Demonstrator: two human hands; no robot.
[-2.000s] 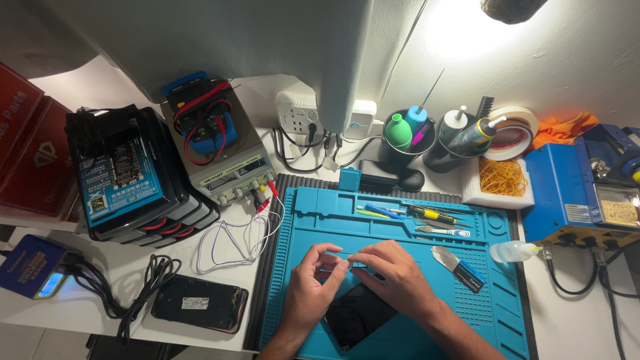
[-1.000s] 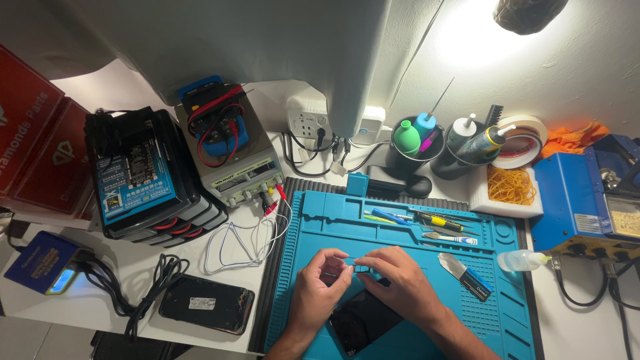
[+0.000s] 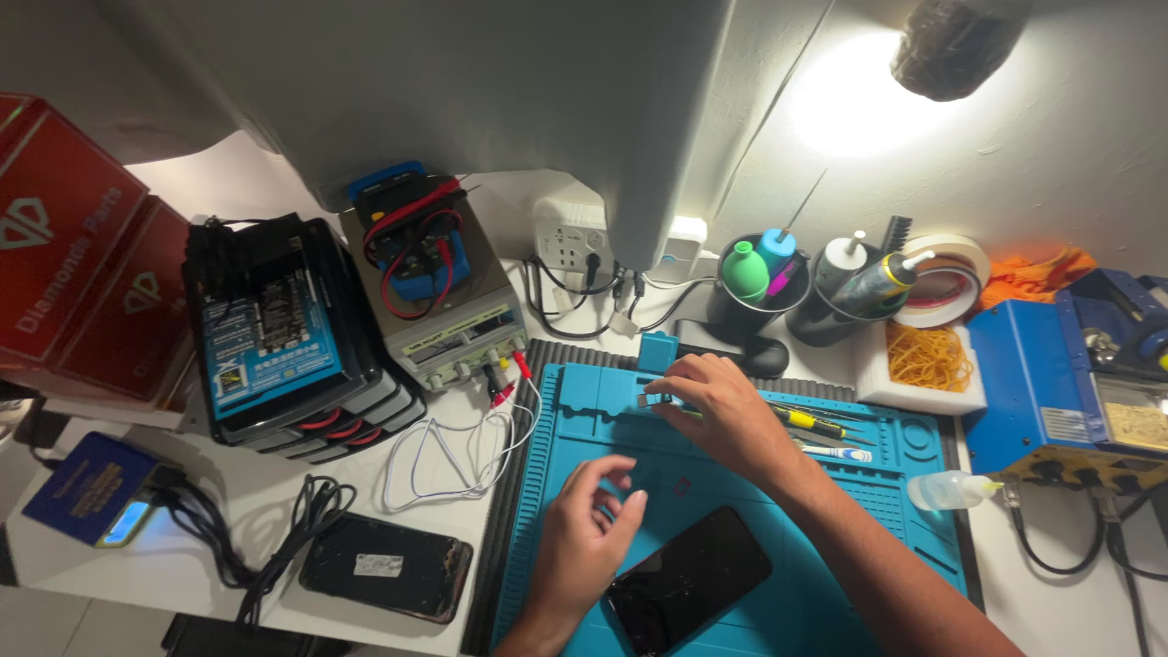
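My right hand reaches over the upper part of the teal silicone repair mat, its thumb and fingers around a small metallic part at the mat's compartments. Whether the part is gripped or resting there is hard to tell. Lower left, my left hand hovers over the mat with bent fingers apart, holding nothing visible. A smartphone with a dark, scratched screen lies between and below the hands. A tiny reddish piece lies above the phone. A yellow-and-black screwdriver and a toothbrush lie right of my right hand.
Left stand a power supply, stacked black cases and a second phone beside cables. Behind the mat are cups of bottles. Rubber bands in a white foam box, a dropper bottle and a blue soldering station stand right.
My hands were together above the phone and have parted. The right one has moved up to the mat's compartments; the left has stayed low. The phone is now more fully in sight.
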